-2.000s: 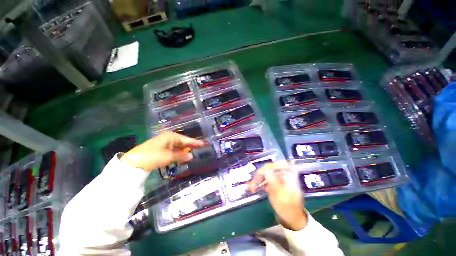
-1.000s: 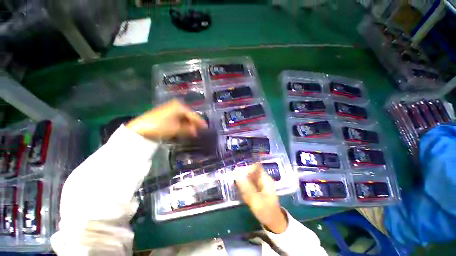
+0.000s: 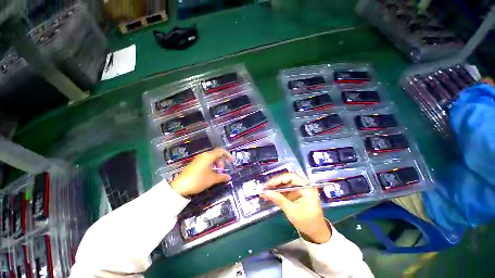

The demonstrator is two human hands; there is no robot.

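Observation:
A clear blister tray [image 3: 293, 153] holds black phone half-assemblies with red edges [image 3: 207, 218] in two columns. My left hand [image 3: 202, 175] is over the left column near the tray's front, thumb and fingers curled close together; whether something is between them is not clear. My right hand [image 3: 299, 209] is over the front right pocket and holds thin pale tweezers [image 3: 306, 187], lying nearly level across the fingers. The tweezer tip points toward my left hand. The units under both hands are partly hidden.
A second filled blister tray [image 3: 365, 153] lies to the right. Stacked trays [image 3: 65, 217] are at left. A black gridded bundle [image 3: 120, 176] lies on the green bench. A paper [image 3: 119, 62] and a black object [image 3: 176, 37] lie behind. A blue sleeve [image 3: 472, 136] and blue stool [image 3: 401, 231] are at right.
My left hand has moved down and right, closer to my right hand. The dark strip seen across the front units earlier no longer shows clearly. The view has shifted slightly.

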